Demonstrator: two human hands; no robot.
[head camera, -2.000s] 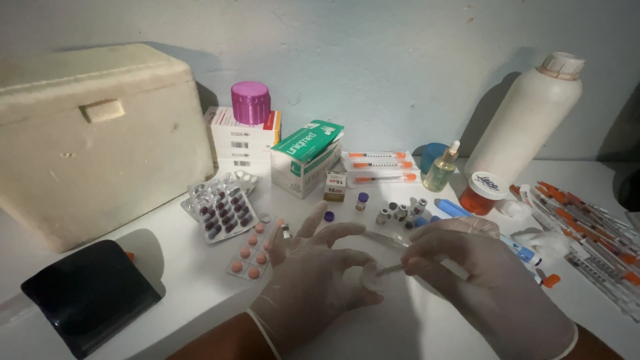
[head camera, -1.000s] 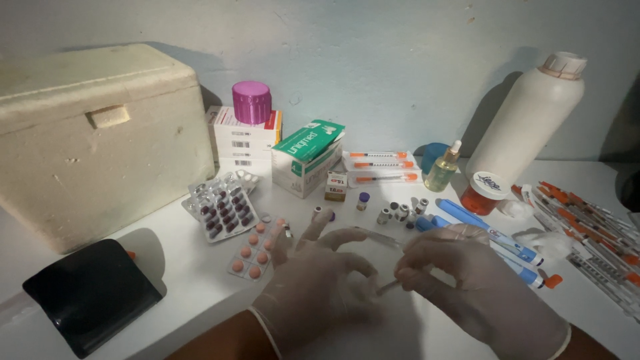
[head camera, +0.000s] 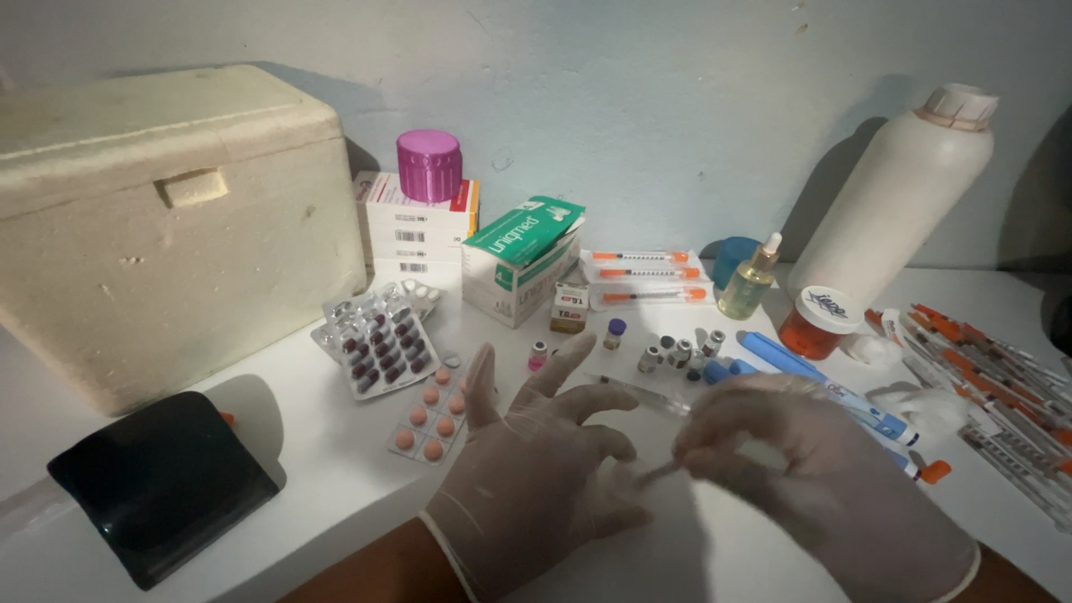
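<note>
Both hands wear thin whitish gloves. My left hand (head camera: 544, 477) is over the front middle of the table, fingers spread, with something pale and blurred, perhaps cotton, between thumb and fingers. My right hand (head camera: 821, 477), to its right, pinches a small thin grey object (head camera: 659, 475) whose tip points at the left fingertips; its kind is unclear. Behind the hands lies a thin clear syringe (head camera: 641, 392). A pink vial (head camera: 538, 357) and a purple-capped vial (head camera: 615, 334) stand beyond my left fingers. Several small vials (head camera: 682, 353) are grouped behind my right hand. A blister pack of orange tablets (head camera: 431, 419) lies left of my left hand.
A foam cooler box (head camera: 184, 251) and a black object (head camera: 163, 486) are at left. Medicine boxes (head camera: 419, 239), a green-white carton (head camera: 523, 260) and packaged syringes (head camera: 645, 276) stand behind. At right are a white bottle (head camera: 896, 193), an orange jar (head camera: 816, 327), blue pens (head camera: 829, 385) and loose syringes (head camera: 997, 377).
Both hands stay close together at the front and shift slightly. The pink vial, hidden or partly hidden behind my left fingers before, now shows more fully.
</note>
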